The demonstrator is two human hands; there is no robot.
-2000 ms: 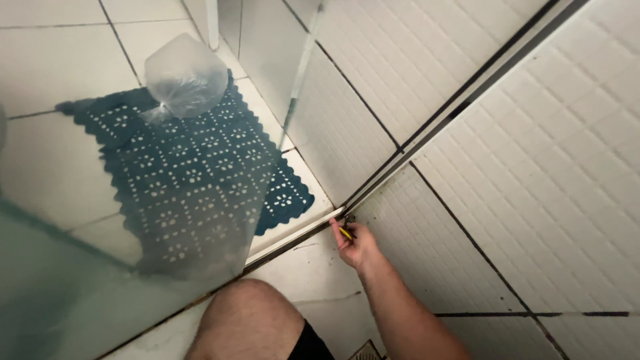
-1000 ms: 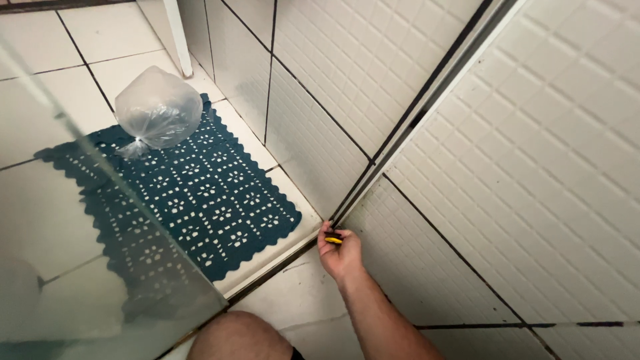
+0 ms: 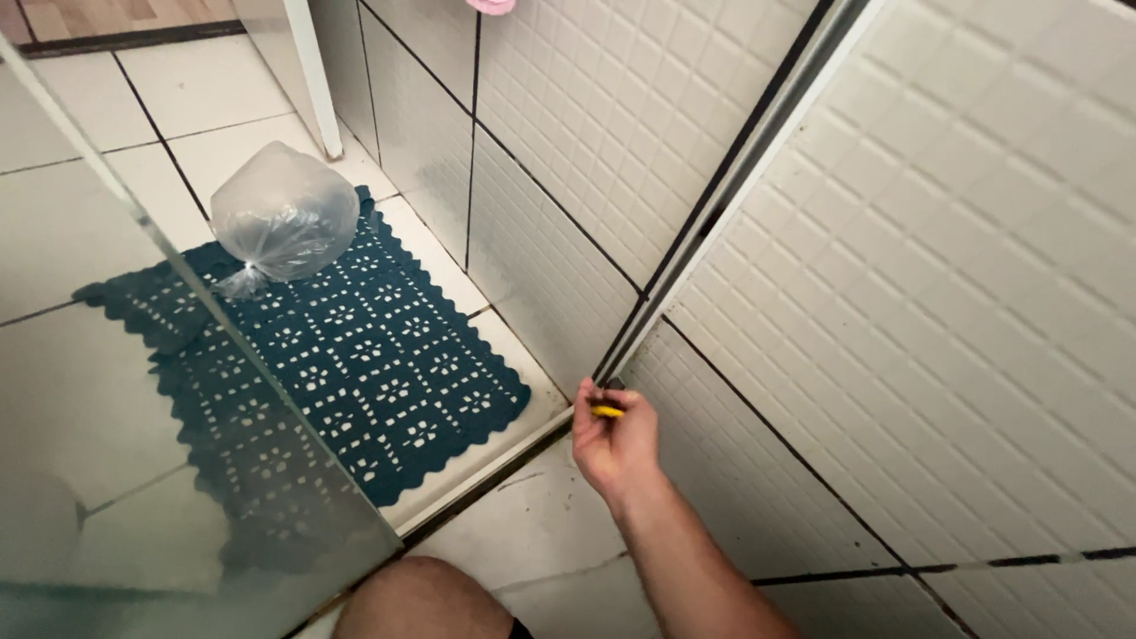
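Note:
My right hand [image 3: 619, 444] is closed around a small yellow and dark object [image 3: 607, 411], too hidden to name. It is at the corner where the metal floor track [image 3: 488, 475] of the shower enclosure meets the upright metal wall profile [image 3: 710, 222]. The fingertips are at the foot of that profile. My left hand is out of view. The glass shower panel [image 3: 293, 497] stands at the left, above the same track.
Beyond the track lies a dark teal crocheted mat [image 3: 390, 382], with a tied clear plastic bag [image 3: 284, 213] on it. A white door edge [image 3: 311, 80] stands behind. Textured tile wall [image 3: 887, 355] rises at right; my bent knee [image 3: 426, 599] is below.
The glass panel covers less of the mat than two seconds ago. My right hand has stayed at the corner by the wall profile, with the yellow object in it throughout.

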